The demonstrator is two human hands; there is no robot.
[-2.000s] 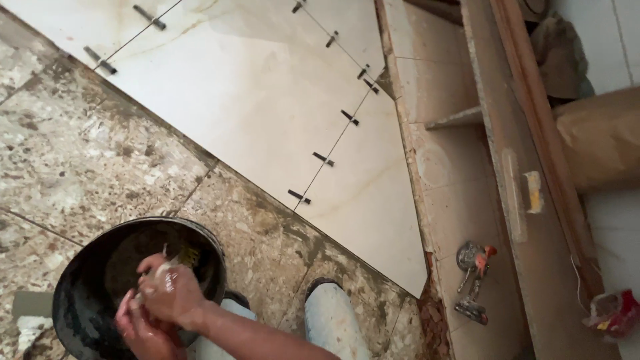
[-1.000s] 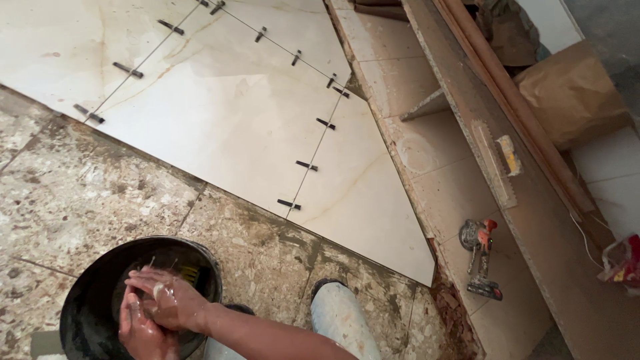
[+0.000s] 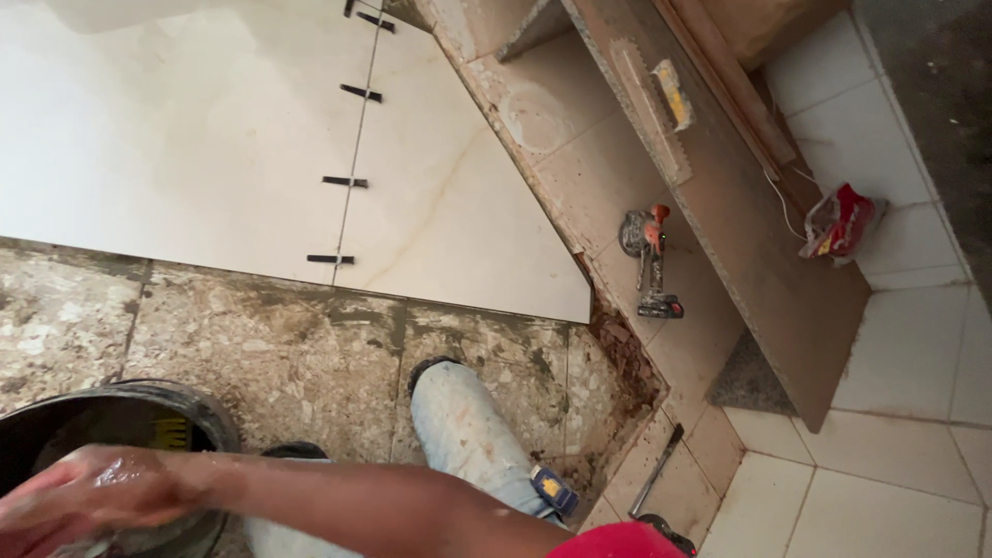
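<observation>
At the lower left, my wet right hand is over a black bucket, with my forearm reaching across from the right. My left hand is close against it at the frame's edge, partly cut off and blurred. The fingers of both hands are mostly hidden, so whether anything is between them does not show. A yellow-toothed item lies inside the bucket. Beyond it are large cream floor tiles, with black levelling wedges set across the joint.
A battery-powered suction-cup tool stands on the tiled ledge beside a stone slab. A notched trowel lies on that slab. A red plastic bag is farther right. My jeans-covered leg is near a broken floor edge and a blue-yellow tape measure.
The view has shifted right, bringing the tape measure and a long dark tool at the lower right into view. My hands have stayed together at the bucket.
</observation>
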